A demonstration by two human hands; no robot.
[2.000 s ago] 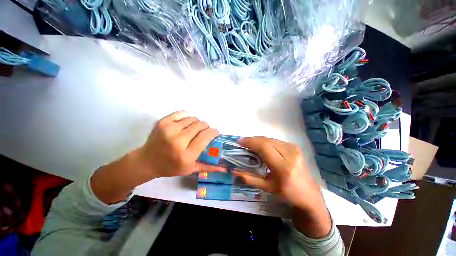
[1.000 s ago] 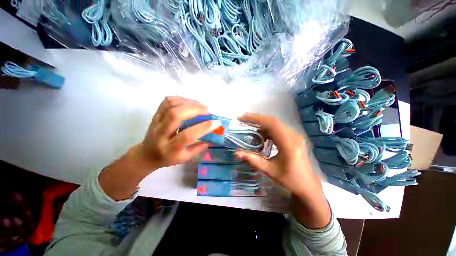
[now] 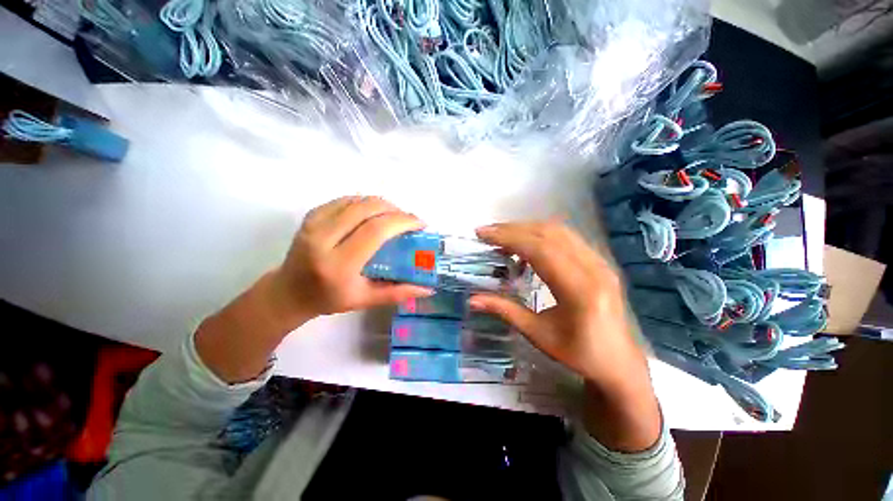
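My left hand (image 3: 343, 256) grips the blue end of a cable pack (image 3: 403, 260) with an orange-red square spot on it. The pack's pale coiled cable (image 3: 472, 262) shows at its right half, seemingly inside a clear cover. My right hand (image 3: 568, 294) is around that right end, thumb and fingers at its lower and upper sides. Finished packs (image 3: 425, 335) lie side by side just below, blue ends left with pinkish spots, clear halves right, the top one partly hidden by the held pack and my hands.
Loose coiled cables (image 3: 431, 59) under crumpled clear plastic (image 3: 607, 83) lie along the back. Open blue boxes with cable loops (image 3: 700, 294) stand in rows at right. A single blue box with cable (image 3: 96, 139) lies at far left. Brown cardboard (image 3: 850, 284) is beyond the right edge.
The held pack has turned from tilted to nearly level over the top of the row. Since the oldest frame, both hands have moved slightly up, showing more of the row.
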